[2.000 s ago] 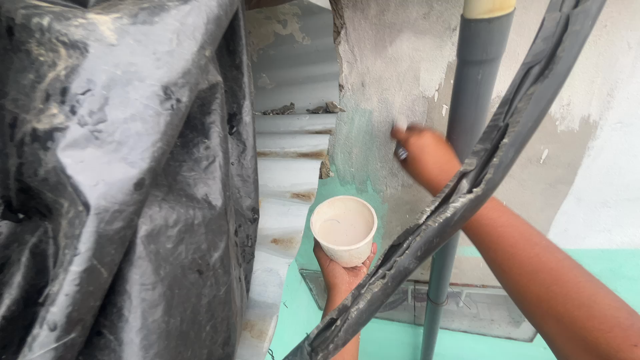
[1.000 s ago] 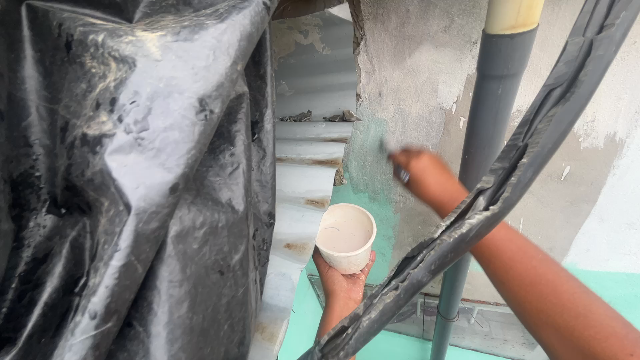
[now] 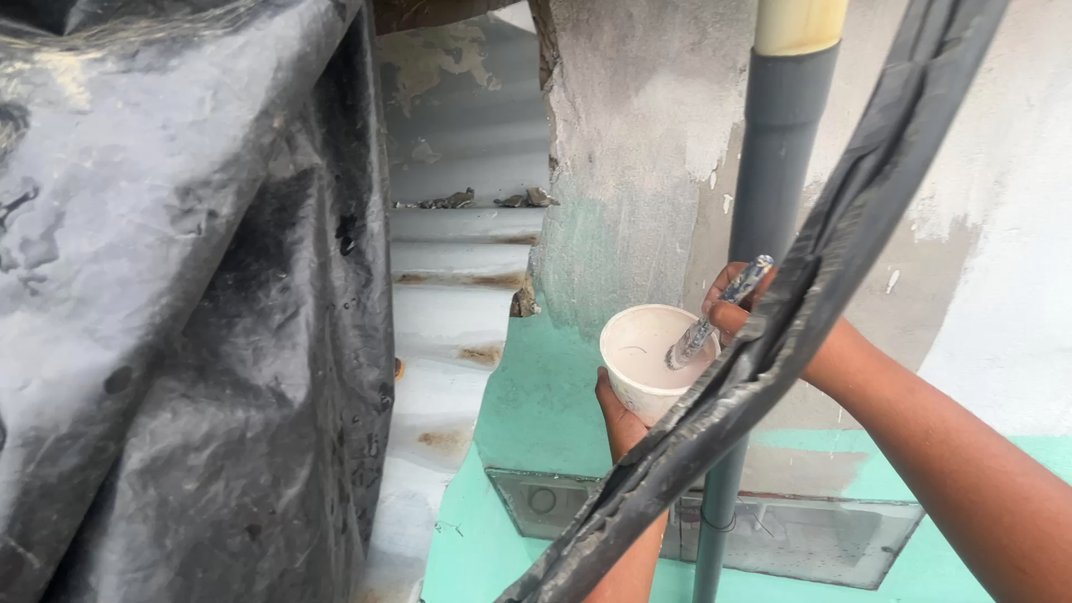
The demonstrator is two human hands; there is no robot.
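My left hand holds a white plastic cup from below and the side, with pale liquid inside. My right hand grips the paint-spattered handle of a brush. The brush's lower end is dipped in the liquid near the cup's right side, so its bristles are hidden. Behind the cup stands a wall with patchy grey, whitish and green paint. A thick, split black hose or cable cover crosses in front of both forearms and hides part of the cup's right side.
Black plastic sheeting hangs at the left, beside rust-stained corrugated metal sheets. A vertical grey pipe runs down the wall behind the right hand. Lower down, a glass-fronted box is set against the green wall.
My right hand was up at the wall, left of the pipe, in both earlier frames; it is now at the cup with the brush in the liquid. The left hand still holds the cup.
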